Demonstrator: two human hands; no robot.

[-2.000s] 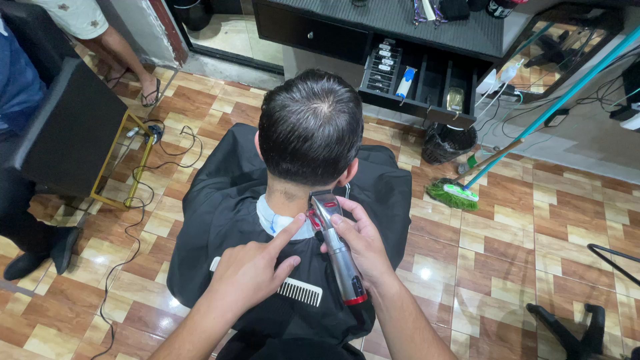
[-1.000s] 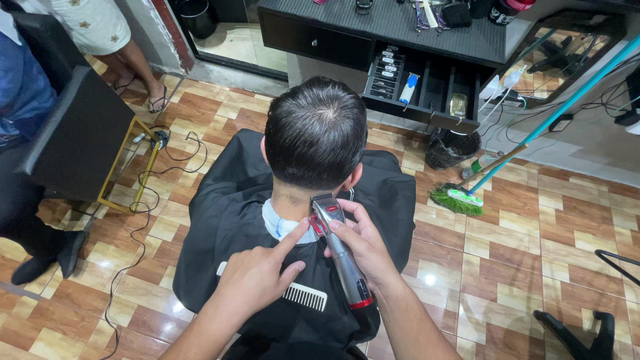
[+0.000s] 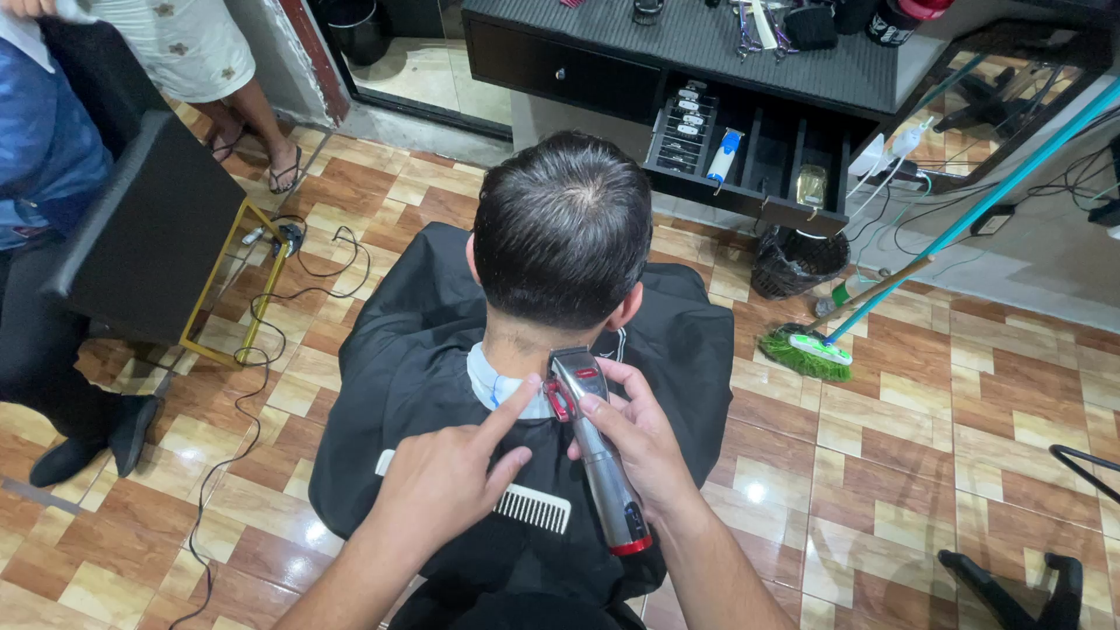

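Note:
A person with short dark hair (image 3: 564, 227) sits facing away, under a black barber's cape (image 3: 402, 350) with a white neck strip (image 3: 486, 381) at the collar. My right hand (image 3: 634, 429) holds a silver and red hair clipper (image 3: 604, 464), its blade end up beside the nape. The index finger of my left hand (image 3: 451, 472) points at the clipper's red lever, its tip close to it; whether they touch is unclear. Partly behind the left hand, a white comb (image 3: 534, 509) lies across the back of the cape; whether that hand holds it cannot be told.
An open drawer (image 3: 752, 197) under the black counter (image 3: 700, 44) holds clipper guards (image 3: 687, 131). A broom (image 3: 805, 350) and a waste bin (image 3: 798, 262) stand at right. At left are a black chair (image 3: 153, 236), a seated person, a standing person's legs and a cable (image 3: 254, 416) on the floor.

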